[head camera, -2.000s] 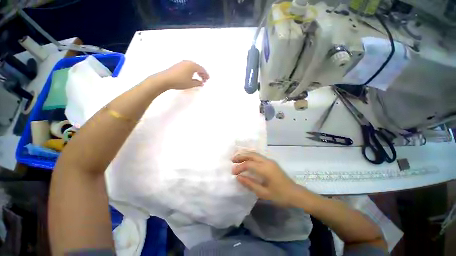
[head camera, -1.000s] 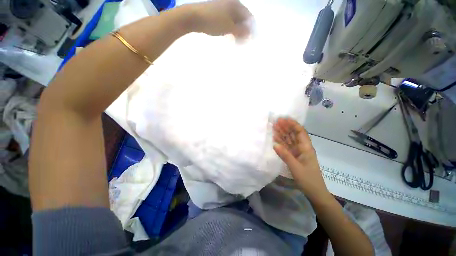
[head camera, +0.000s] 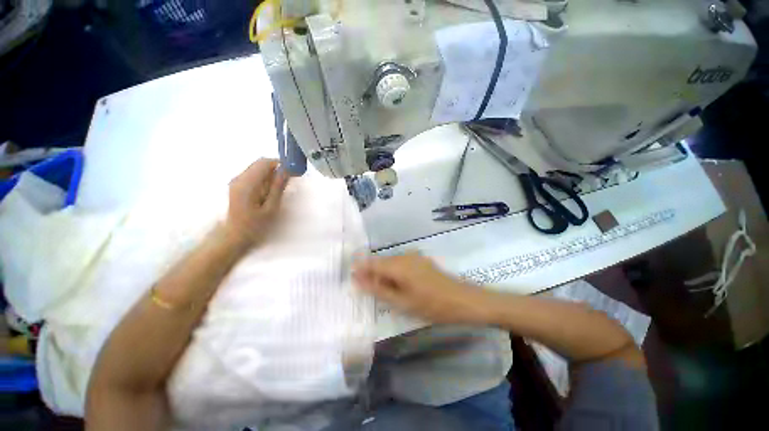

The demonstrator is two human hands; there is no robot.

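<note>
A large white cloth with fine stripes (head camera: 295, 286) lies over the table's left part and my lap, its right edge near the needle area of the sewing machine head (head camera: 392, 88). My left hand (head camera: 257, 198) rests on the cloth left of the presser foot, its fingers bent and partly blurred; whether it pinches the cloth is unclear. My right hand (head camera: 379, 278) is at the cloth's right edge, below the needle plate, with fingers closed on the edge. The fingertips are blurred.
Black-handled shears (head camera: 552, 202), dark thread snips (head camera: 470, 210) and a thin pointed tool (head camera: 460, 175) lie right of the needle. A ruler strip (head camera: 573, 247) and small brown square (head camera: 604, 220) are near the front edge. A blue basket (head camera: 76, 175) stands left, a white tied bundle (head camera: 727, 268) right.
The camera view has swung right. My left hand has come down from the cloth's far side to near the presser foot. My right hand has gone from open to closed on the cloth edge.
</note>
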